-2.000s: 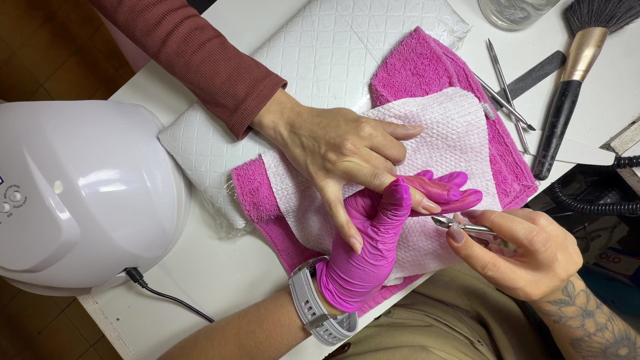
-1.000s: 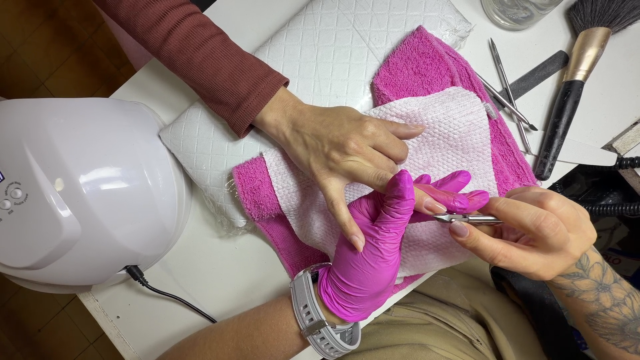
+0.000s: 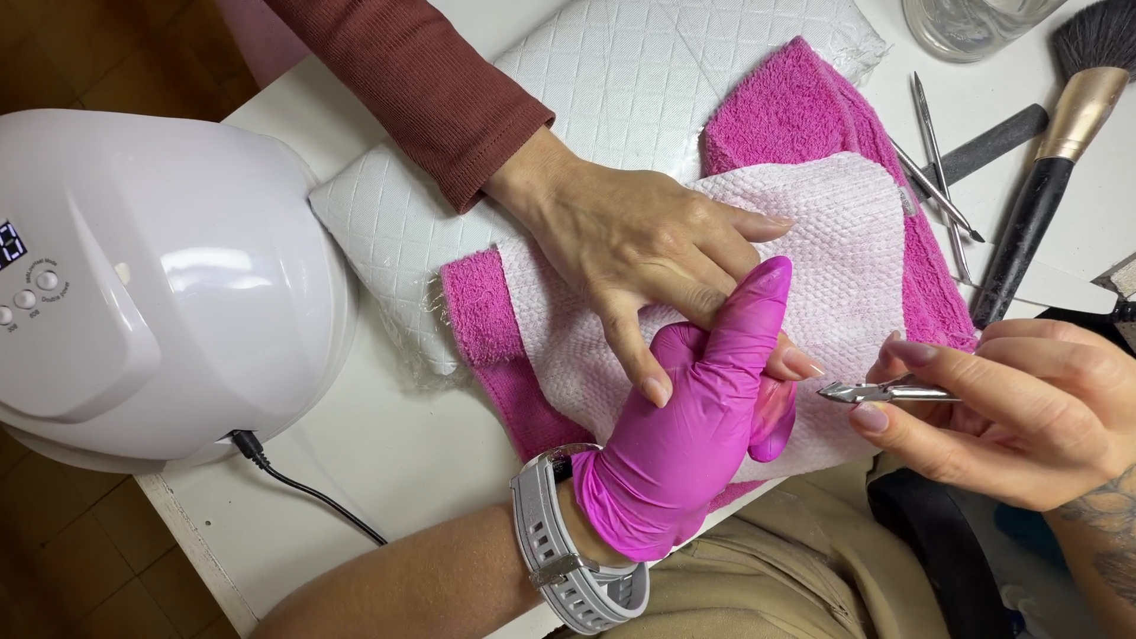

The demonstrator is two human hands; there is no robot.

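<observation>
My left hand (image 3: 688,426), in a pink glove, is closed around a finger of another person's hand (image 3: 639,231), its thumb lying over that finger. The held fingertip pokes out to the right of the glove. My right hand (image 3: 1003,399) is bare and grips metal cuticle nippers (image 3: 887,390), their jaws pointing left, a short gap from the fingertip. Beneath the hands lies a white textured paper towel (image 3: 834,222) on a pink terry towel (image 3: 772,115), both over a white quilted cushion (image 3: 612,89).
A white nail lamp (image 3: 204,293) with a black cable (image 3: 315,501) stands at the left. At the upper right lie metal manicure tools (image 3: 932,151), a dark nail file (image 3: 994,146) and a large black-handled brush (image 3: 1029,222), near a glass jar (image 3: 972,22).
The nippers in my right hand were at the held fingertip a second ago and are now away from it, to the right. My left hand still holds the finger.
</observation>
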